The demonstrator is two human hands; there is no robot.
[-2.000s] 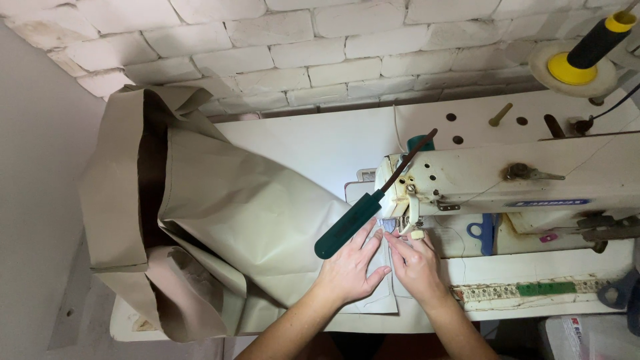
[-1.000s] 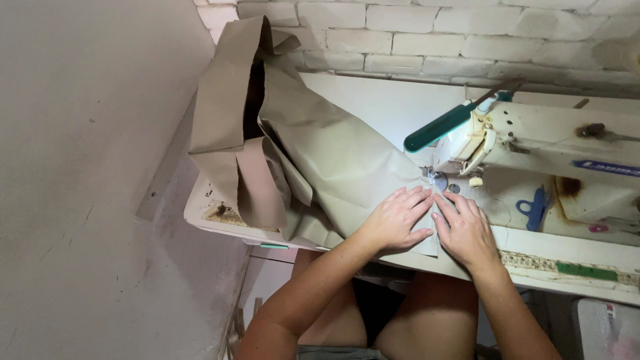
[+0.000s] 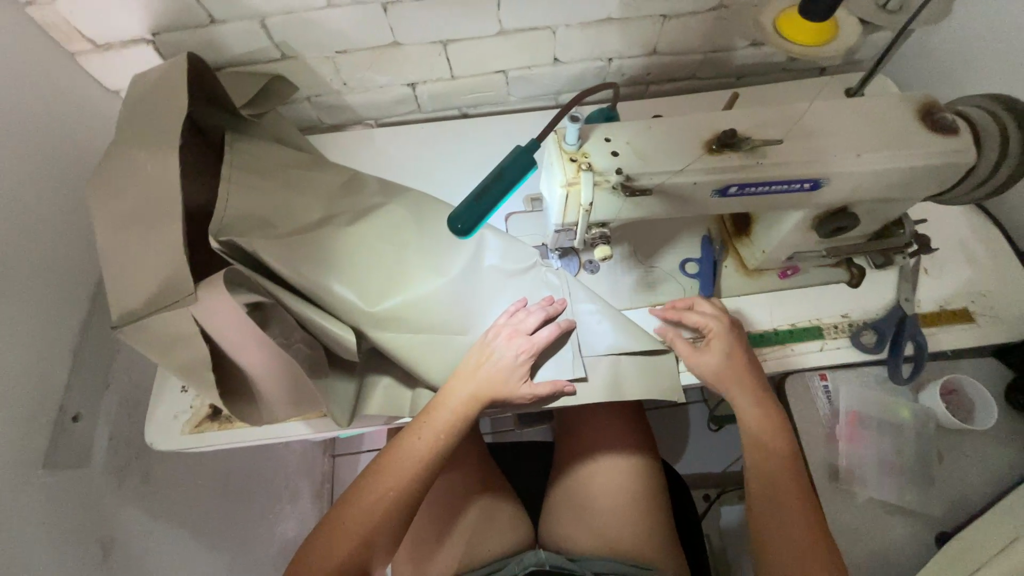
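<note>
A large beige sheet material [image 3: 384, 256], folded and stitched, lies across the left of the sewing table, its corner under the presser foot [image 3: 562, 258] of a white sewing machine [image 3: 672, 160]. My left hand [image 3: 520, 352] rests flat on the material just in front of the foot, fingers spread a little. My right hand [image 3: 708, 340] is at the material's right corner, thumb and fingertips close together; whether they pinch its edge or a thread is too small to tell. A green lamp [image 3: 494, 188] on a bent neck lights the needle area.
A blue thread snipper [image 3: 702, 266] lies on the machine bed. Blue-handled scissors [image 3: 894, 336] lie over a measuring tape [image 3: 788, 336] along the table's front edge. At lower right are a white cup [image 3: 958, 402] and a clear plastic bag [image 3: 884, 448]. A brick wall [image 3: 472, 64] stands behind.
My right hand has moved right, away from my left hand and the presser foot. My left hand remains on the material. The view has shifted.
</note>
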